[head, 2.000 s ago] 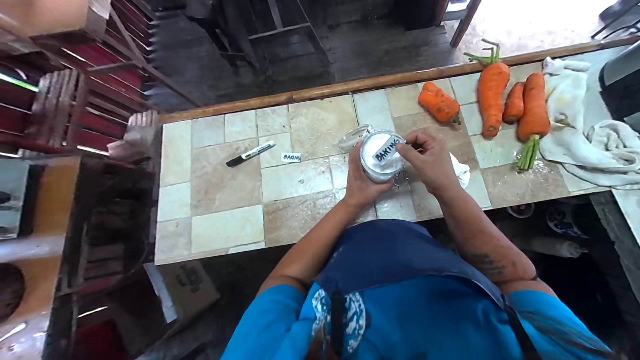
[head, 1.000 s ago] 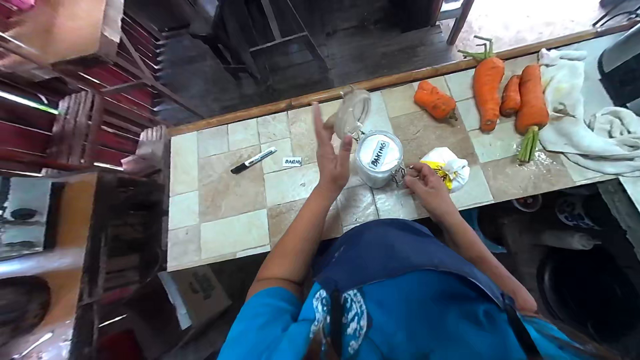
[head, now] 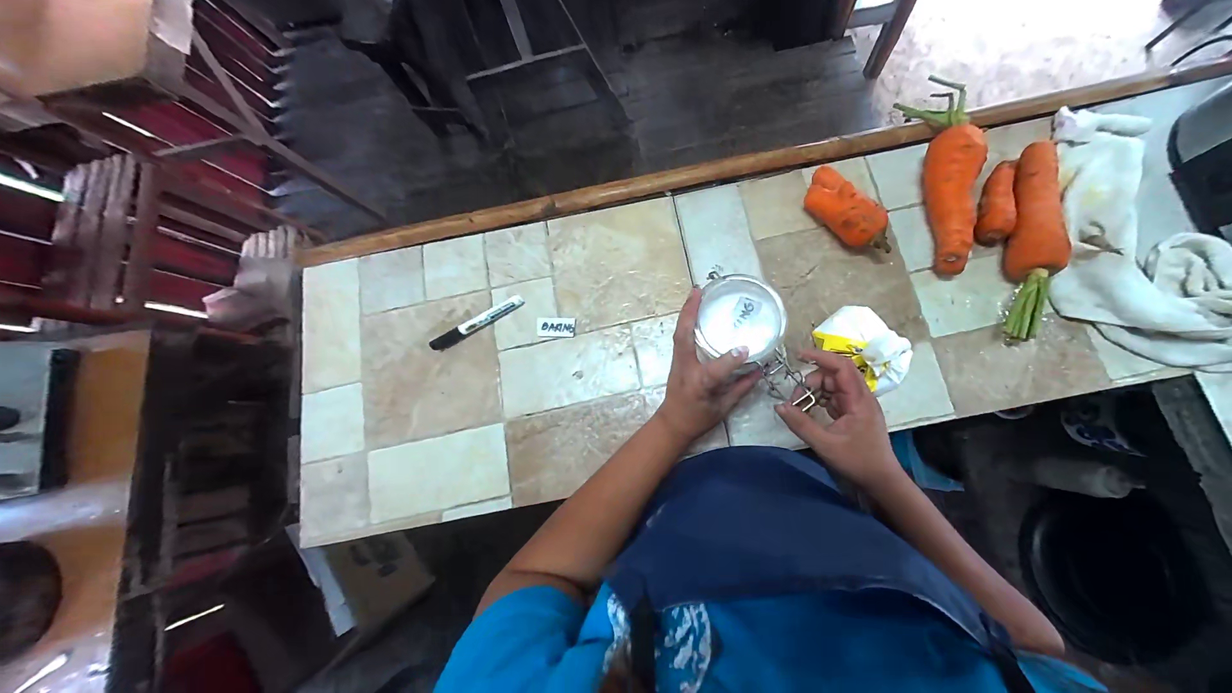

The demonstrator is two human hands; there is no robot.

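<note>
A round glass jar (head: 739,318) with a wire clasp stands on the tiled counter, a small written label on its top. My left hand (head: 701,380) grips the jar's left side, thumb near the rim. The fingers of my right hand (head: 842,414) pinch the metal wire clasp (head: 799,390) at the jar's lower right. Just beyond that hand lies a knotted white and yellow plastic bag (head: 864,346). Left of the jar are a paper label (head: 555,327) bearing writing and a black and white marker (head: 476,322).
Several carrots lie at the right, among them a stubby one (head: 847,208) and a long one (head: 953,197). A white cloth (head: 1107,221) is beyond them. A wooden strip (head: 616,191) edges the counter's far side. Below the counter at the right is a dark basin (head: 1107,568).
My left hand, raised and open beside the jar one second ago, now holds the jar. My right hand has gone from the jar's top to its clasp. The clear bag behind the jar is no longer seen.
</note>
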